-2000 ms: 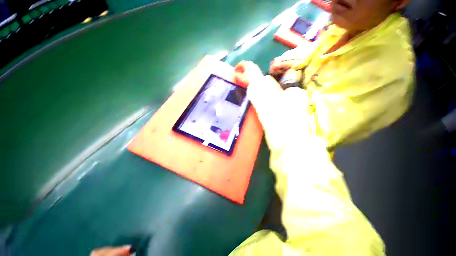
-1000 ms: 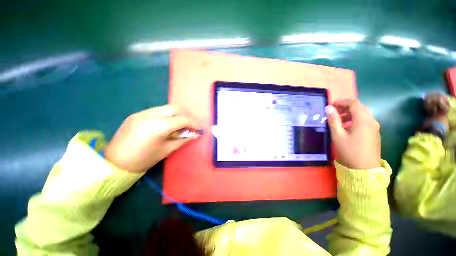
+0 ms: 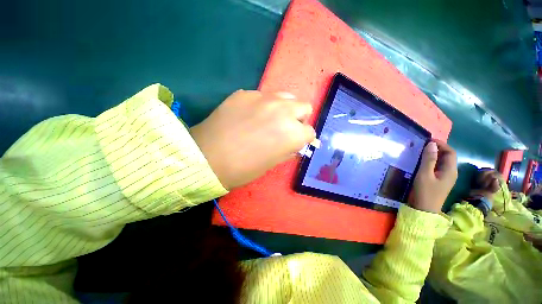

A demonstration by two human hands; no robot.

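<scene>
A tablet [image 3: 362, 151] with a lit screen lies on a red-orange foam pad [image 3: 309, 50]. The screen shows a small figure in red and a dark box. My left hand [image 3: 255, 136] is at the tablet's left short edge, fingers closed around a small white-tipped plug [image 3: 307, 148] that meets the edge; most of the plug is hidden by the fingers. I cannot tell if it is fully in. My right hand [image 3: 435, 175] holds the tablet's right short edge between thumb and fingers.
A blue cord [image 3: 243, 238] runs from my left wrist towards my lap. The pad lies on a glossy dark-green belt [image 3: 196, 44]. A neighbouring person in a yellow smock [image 3: 487, 249] is at the right, with another pad [image 3: 510, 159] beyond.
My left hand has brought the plug from beside the tablet to its left edge. My right hand was away reaching earlier and now stays on the right edge. The view has tilted.
</scene>
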